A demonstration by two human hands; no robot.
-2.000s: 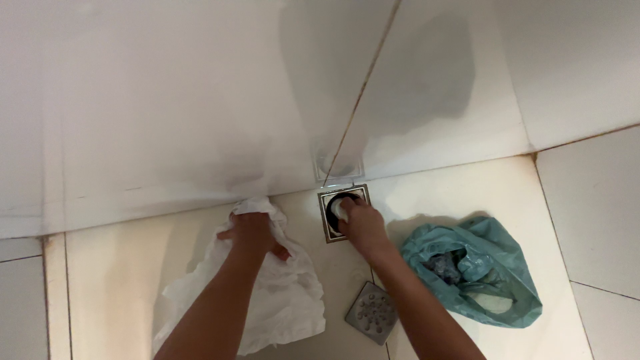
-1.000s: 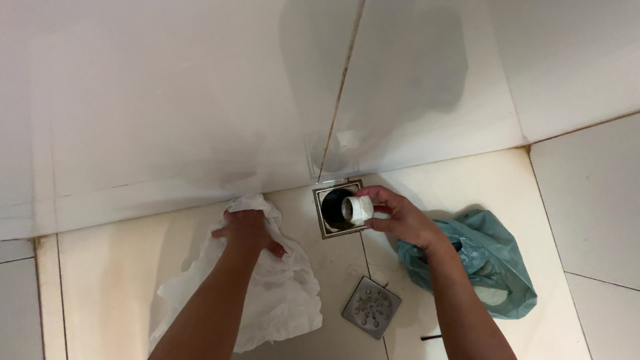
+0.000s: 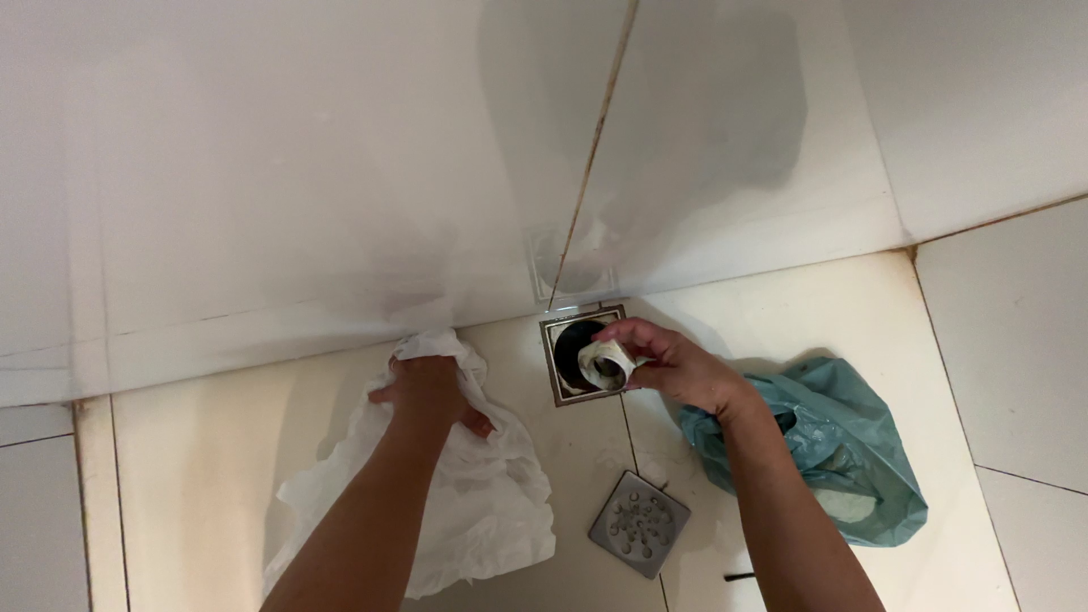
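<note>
My right hand [image 3: 671,361] holds a short white pipe-like fitting [image 3: 607,365] between thumb and fingers, its round opening facing the camera. The fitting is at the right side of a square floor drain [image 3: 548,361] with a metal frame and a dark round hole. My left hand [image 3: 429,391] rests on a crumpled white cloth or paper sheet [image 3: 484,518] at the left, fingers spread; whether it grips the sheet is unclear. A square metal drain cover [image 3: 640,524] with round holes lies on the floor below the drain.
A teal plastic bag [image 3: 884,476] with things inside lies open right of my right forearm. A thin dark object [image 3: 739,577] lies by that forearm, partly hidden. The glossy wall [image 3: 340,170] meets the floor just behind the drain.
My right hand was down in the drain hole; it has come out and now holds the white fitting, its opening turned toward the camera. My left hand stays on the white sheet.
</note>
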